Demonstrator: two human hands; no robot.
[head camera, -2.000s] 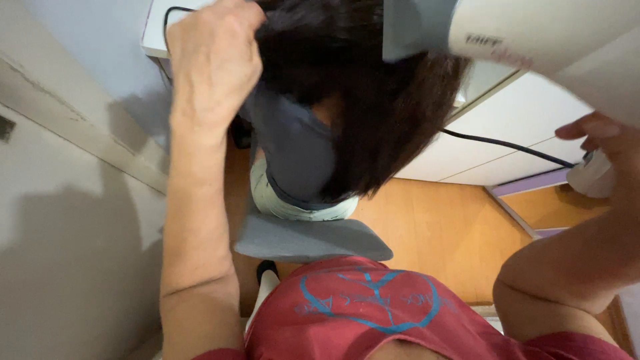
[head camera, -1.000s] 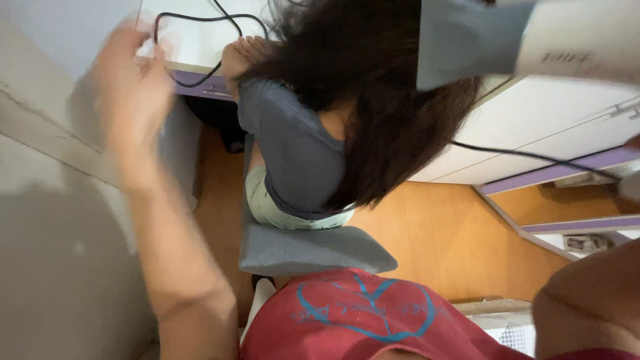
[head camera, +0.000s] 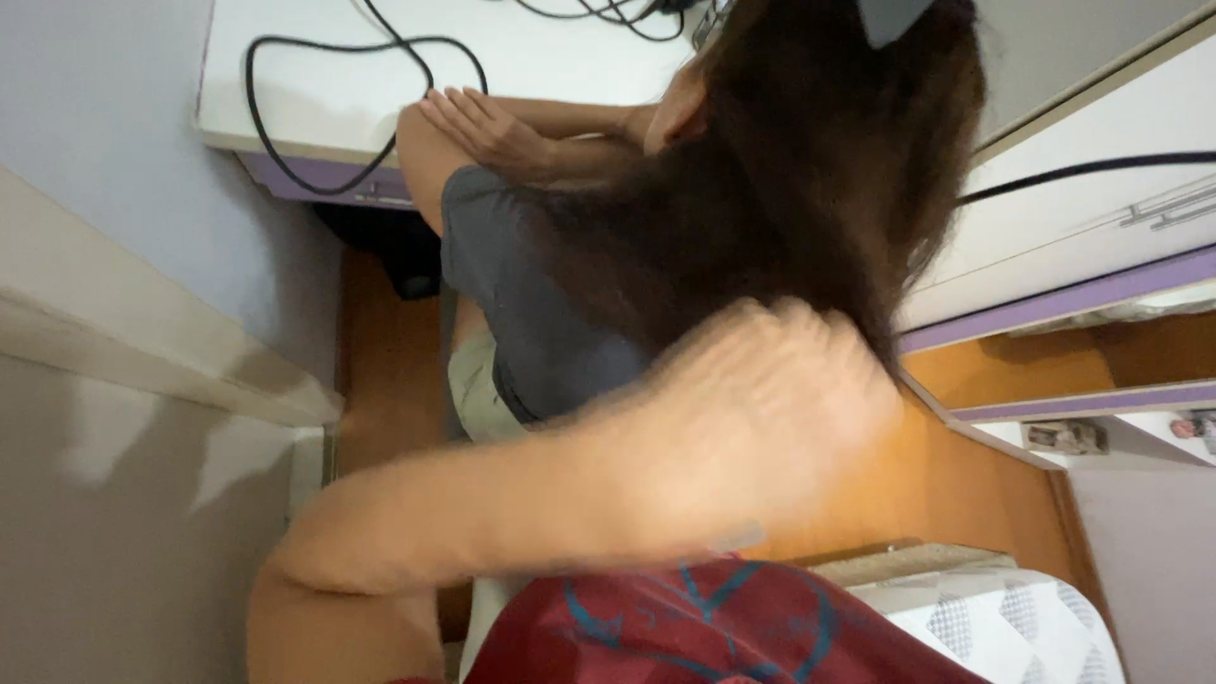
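My left hand (head camera: 788, 408), blurred by motion, is at the lower ends of a seated person's long dark hair (head camera: 760, 209); its fingers look curled, but whether they hold hair cannot be told. My right hand is out of view. At the top edge shows the grey nozzle tip of a hair dryer (head camera: 891, 17), over the hair; the rest of it is hidden. The seated person wears a dark grey shirt (head camera: 560, 332) and rests folded arms (head camera: 513, 142) on a white desk.
Black cables (head camera: 256, 104) lie on the white desk (head camera: 323, 95) and hang over its edge. White cabinets (head camera: 1064, 228) with purple trim stand at the right, a black cord (head camera: 1092, 169) in front. A wall (head camera: 85, 494) is close on the left. A patterned white cushioned item (head camera: 1007, 617) is at lower right.
My left hand has swung from the upper left across to the hair ends. My right forearm has left the view, and less of the hair dryer shows. The seated person's arms show more now.
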